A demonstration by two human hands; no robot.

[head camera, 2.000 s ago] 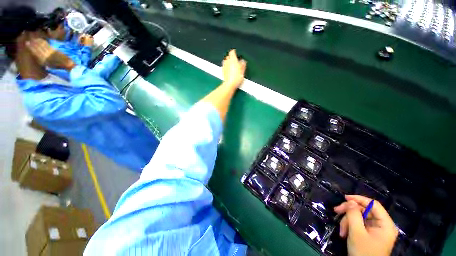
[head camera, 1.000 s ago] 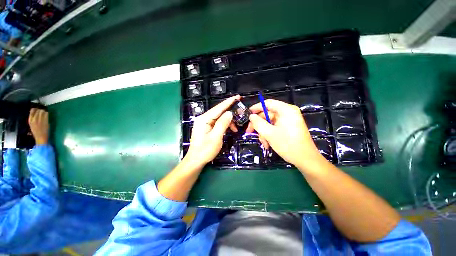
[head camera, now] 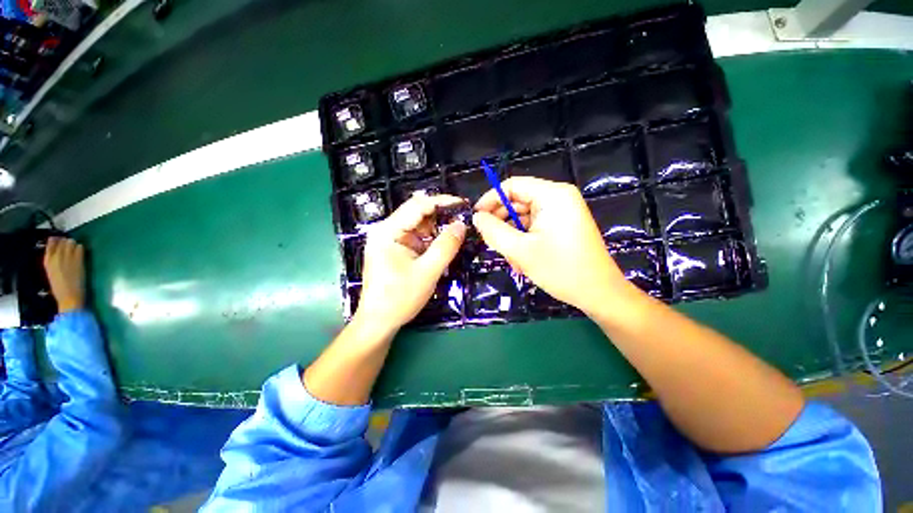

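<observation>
A black blister tray (head camera: 611,165) with a grid of square pockets lies under my hands. Small black modules with silver patches (head camera: 408,152) sit in several pockets at its left. My left hand (head camera: 402,263) and my right hand (head camera: 549,240) meet fingertip to fingertip over the tray, pinching a small dark module (head camera: 466,216) between them, mostly hidden by the fingers. A slim blue pen-shaped tool (head camera: 502,193) is also held in my right hand, its upper end pointing up and left; its lower end is hidden.
A white strip (head camera: 200,170) separates the green bench (head camera: 220,271) from the dark green conveyor (head camera: 240,60). Another person's hand (head camera: 65,273) is at the far left by a dark device. A clear tube (head camera: 829,271) curls at the right. A metal bracket (head camera: 801,20) stands at the top right.
My left hand has come back from the conveyor to meet my right hand over the tray. Since one second ago the module is turned and more hidden between the fingers, and the view has shifted slightly.
</observation>
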